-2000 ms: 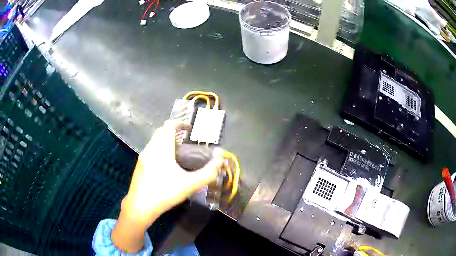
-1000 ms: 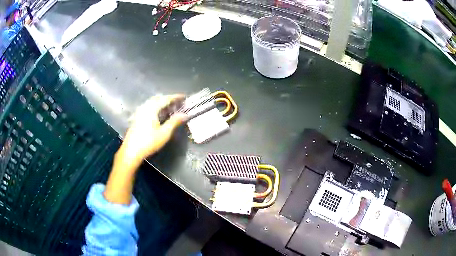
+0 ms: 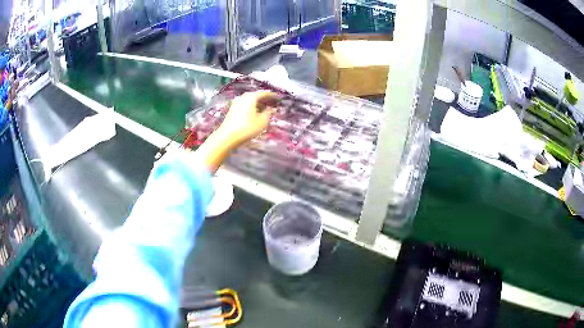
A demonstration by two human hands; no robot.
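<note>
My left hand (image 3: 251,115), in a light blue sleeve, reaches over the stacked clear blister trays (image 3: 326,138), which hold red-wired parts. Its fingers are at the trays' far left part; whether they hold anything is too blurred to tell. A heatsink (image 3: 206,317) with copper-gold heat pipes lies on the dark bench at the bottom edge, partly cut off and beside my sleeve. My right hand is out of the picture.
A translucent cup (image 3: 292,246) stands before the trays, with a white lid (image 3: 221,197) left of it. A pale post (image 3: 390,128) rises at the trays' right. The black second jig (image 3: 451,291) lies lower right. A green crate (image 3: 41,282) is left; a cardboard box (image 3: 355,70) is behind.
The view has swung up towards the trays. My left hand has left the heatsinks and moved forward over the trays. The working jig and nearer heatsink are out of view.
</note>
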